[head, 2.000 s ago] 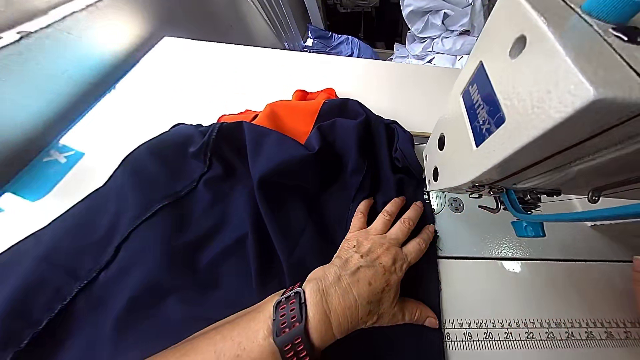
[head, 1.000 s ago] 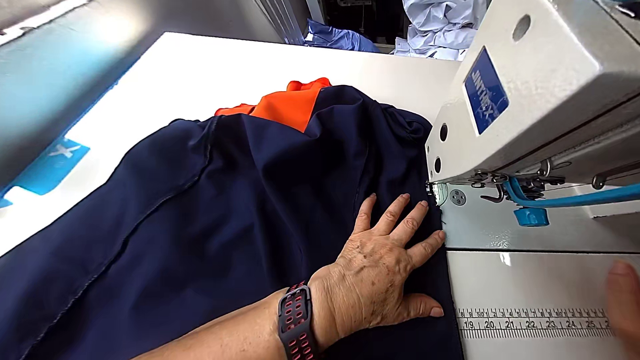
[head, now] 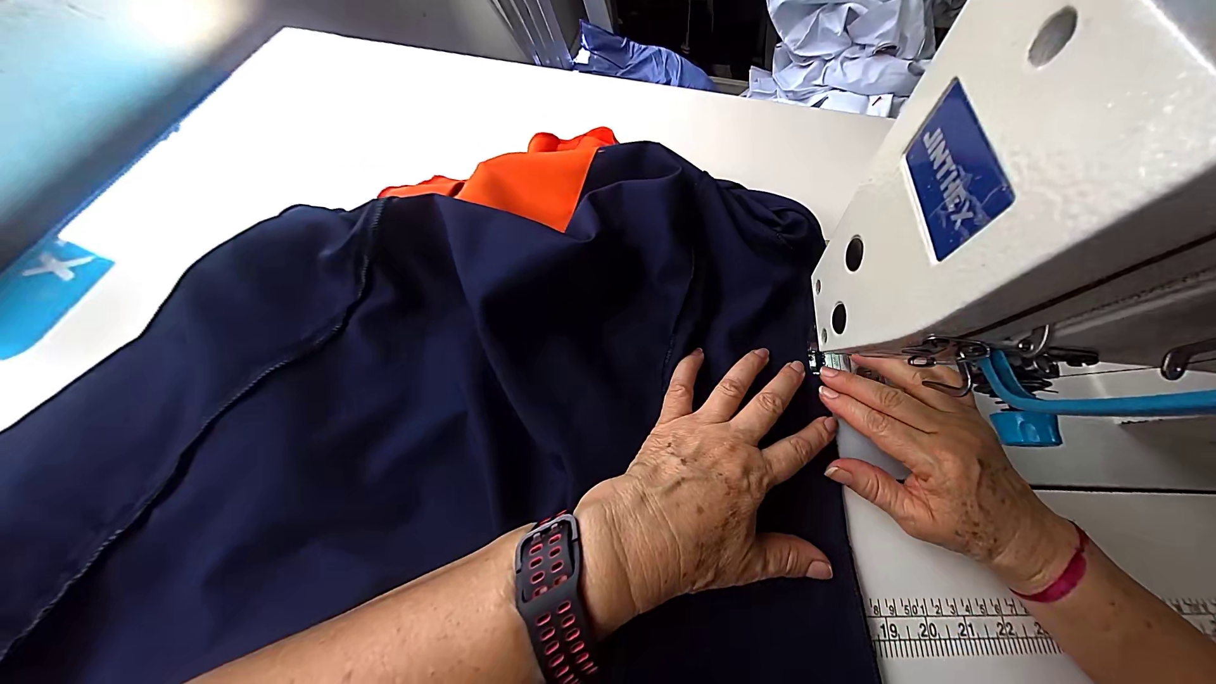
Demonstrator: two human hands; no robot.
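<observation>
Navy fabric (head: pixel 399 427) with an overlocked seam covers much of the white table, and an orange fabric piece (head: pixel 532 185) shows at its far edge. My left hand (head: pixel 712 475) lies palm down on the navy fabric, fingers spread, close to its right edge. To the right, my right hand (head: pixel 931 456) rests on the machine bed, fingertips at the fabric edge beside the presser foot (head: pixel 831 361) of a Jinthex sewing machine (head: pixel 1026 190). The needle is hidden by the machine head and fingers.
A ruler scale (head: pixel 959 629) runs along the table's front right. A blue strap (head: pixel 1121 404) hangs under the machine head. Behind the table (head: pixel 380 85) lie light cloths (head: pixel 845 47) and a blue plastic-looking bundle (head: pixel 636 59). A blue sticker (head: pixel 47 285) is at the left.
My right hand has come in from the right edge of view to the fabric edge beside the presser foot. My left hand stays flat on the navy fabric.
</observation>
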